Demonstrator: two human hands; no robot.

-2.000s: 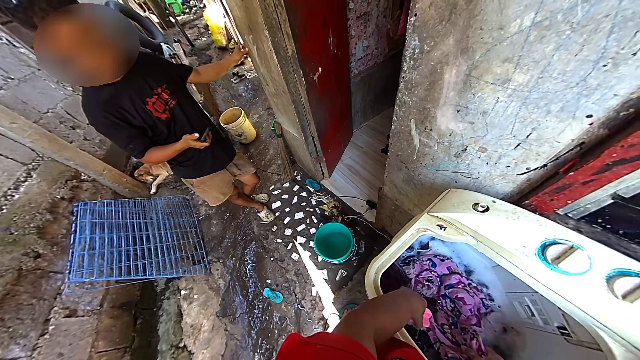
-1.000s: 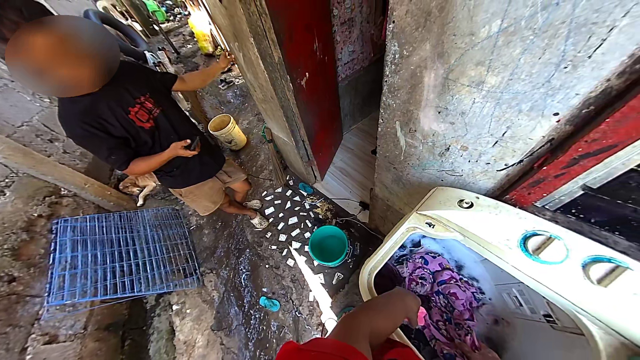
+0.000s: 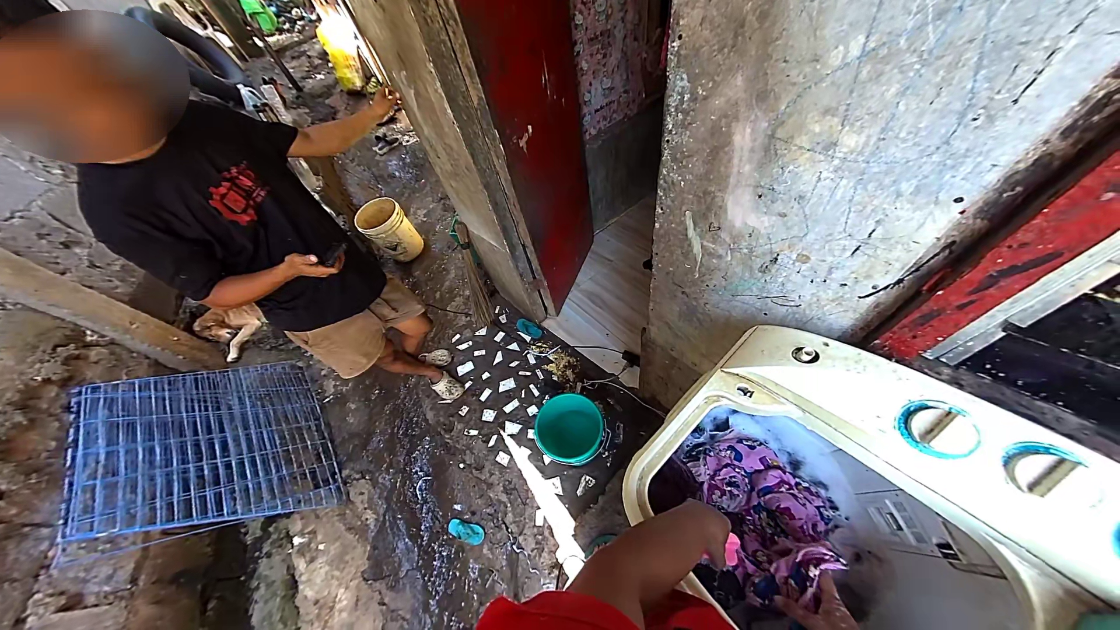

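Purple and pink patterned cloth (image 3: 774,499) lies bunched in foamy water inside the tub of a cream washing machine (image 3: 875,394). My left hand (image 3: 710,532) reaches over the tub's near left rim, beside the cloth. A bright pink item (image 3: 732,549) shows at its fingers; what it is cannot be told, and the fingers are mostly hidden. At the bottom of the view my right hand (image 3: 821,605) grips a fold of the wet cloth, partly cut off by the frame edge. Two blue-ringed knobs sit on the machine's panel.
A person (image 3: 236,210) in a black shirt stands at left, holding a dark phone-like object. A teal bucket (image 3: 569,429), white tile pieces and a blue slipper (image 3: 466,531) are on wet ground. A blue wire rack (image 3: 201,451), lying dog (image 3: 229,328) and yellowish pail (image 3: 389,229) are farther left.
My right hand has shifted slightly, and more of it and a raised fold of cloth now show. My left hand stays near the rim. The person at left keeps nearly the same pose.
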